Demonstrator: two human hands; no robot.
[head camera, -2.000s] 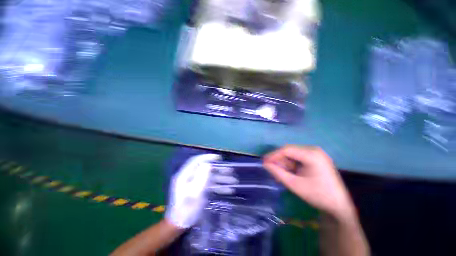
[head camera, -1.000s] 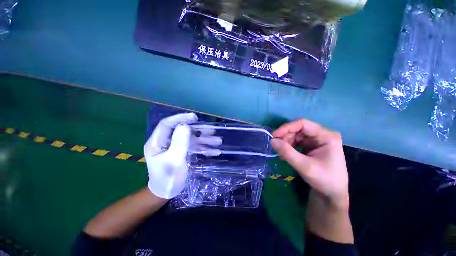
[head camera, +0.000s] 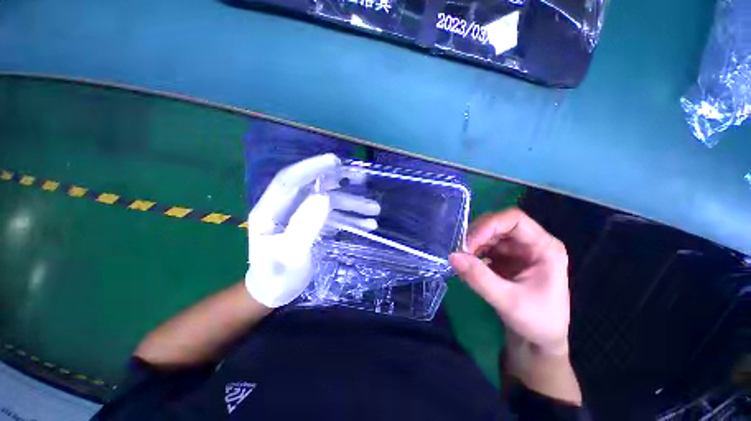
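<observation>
A clear plastic case (head camera: 412, 215) is held over my lap below the bench edge. A thin white line, seemingly the sealing ring, runs along its rim. My left hand (head camera: 288, 234), in a white glove, grips the case's left end, fingers showing through the clear panel. My bare right hand (head camera: 519, 267) pinches the rim or ring at the case's lower right corner; the fingertips hide which. The other half of the case (head camera: 383, 292), with crinkled shiny film, hangs below the upper half.
The blue-green bench (head camera: 206, 57) crosses the top. A film-wrapped black fixture base (head camera: 543, 53) with "2023/03" lettering stands at its back. Bagged cases (head camera: 725, 78) lie at the right. Yellow-black tape (head camera: 142, 205) marks the green floor. Dark ribbed shapes (head camera: 642, 288) are below the bench at right.
My right hand has moved from the case's right end down to its lower right corner. The case is tilted more. The view has shifted, so the fixture sits higher in the picture.
</observation>
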